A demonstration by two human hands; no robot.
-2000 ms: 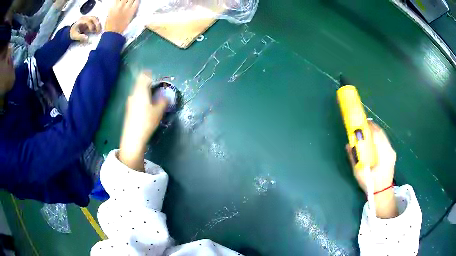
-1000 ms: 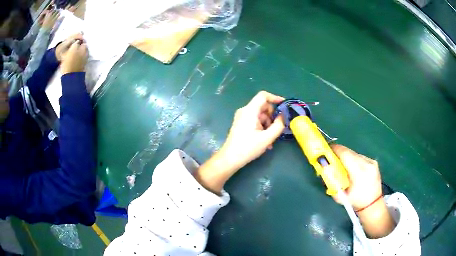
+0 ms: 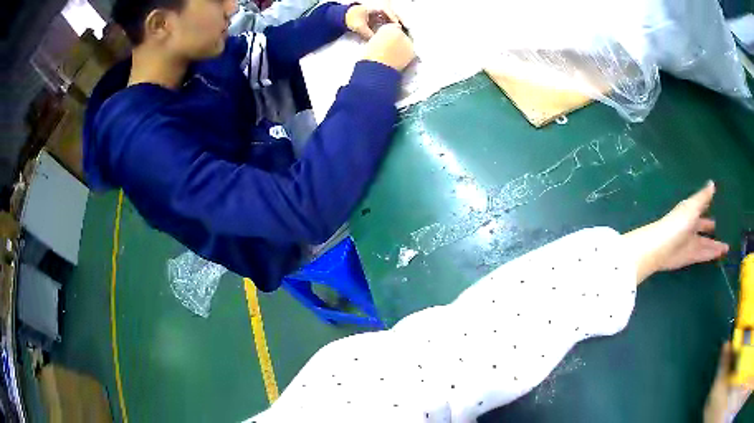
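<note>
The yellow hot glue gun (image 3: pixel 746 318) is at the right edge of the view, upright in the picture and cut off by the edge. My right hand (image 3: pixel 725 390) is at its lower end, mostly out of the picture, with fingers around the gun. My left hand (image 3: pixel 680 237) is over the green tabletop (image 3: pixel 463 248) at the right, fingers apart and pointing right, with nothing seen in it. No round housing can be made out; a small dark shape lies at the right edge above the gun.
A seated person in a dark blue jacket (image 3: pixel 248 182) works at the upper left over a white sheet (image 3: pixel 331 70). A clear plastic bag (image 3: pixel 632 74) lies on a tan board (image 3: pixel 537 95). A blue stool (image 3: pixel 339 285) stands below the table edge.
The view has swung left, so the table things sit further right. My left hand has let go of the round housing and opened. The glue gun is now at the right edge.
</note>
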